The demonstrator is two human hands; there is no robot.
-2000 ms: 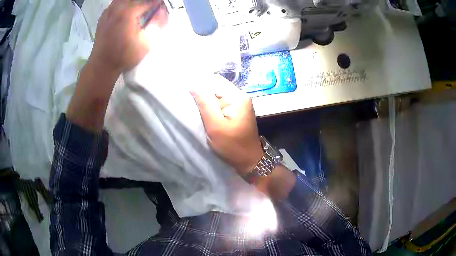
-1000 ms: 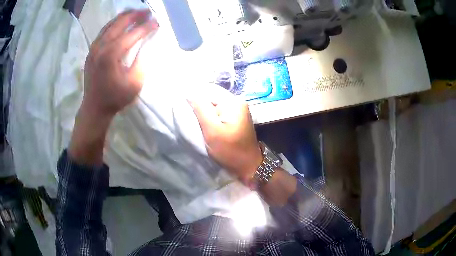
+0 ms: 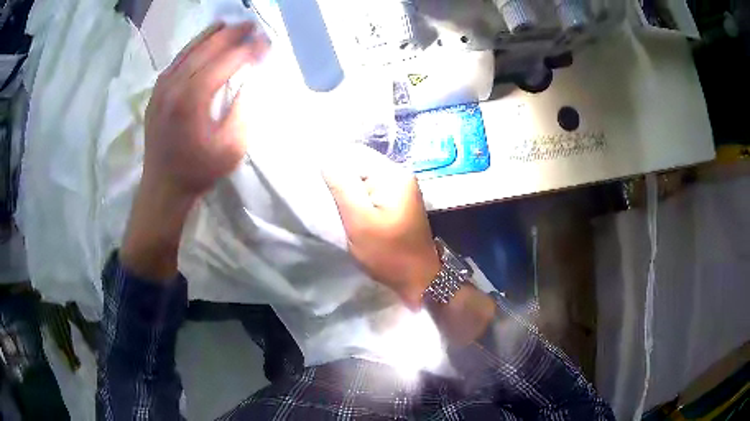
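Note:
A white garment piece (image 3: 284,238) runs from my lap up to the needle area (image 3: 377,138) of the sewing machine (image 3: 444,70), where glare hides much of it. My left hand (image 3: 196,111) lies over the cloth left of the needle, thumb and fingers apart. My right hand (image 3: 382,218), with a metal watch at the wrist, is closed on the cloth just in front of the needle area. Its fingertips are partly lost in glare. A blue plate (image 3: 469,140) lies right of the needle area.
More white cloth (image 3: 74,164) is heaped at the left. A grey-blue bar (image 3: 312,45) stands above the work. The cream machine table (image 3: 641,123) has ruler marks and a dark round hole (image 3: 568,118). Ribbed dials (image 3: 518,14) show at the top. A pale sheet (image 3: 682,271) hangs lower right.
My left hand has drawn back from the top edge towards me, and its thumb and fingers are spread wider. My right hand has stayed near the needle area. The view has shifted slightly.

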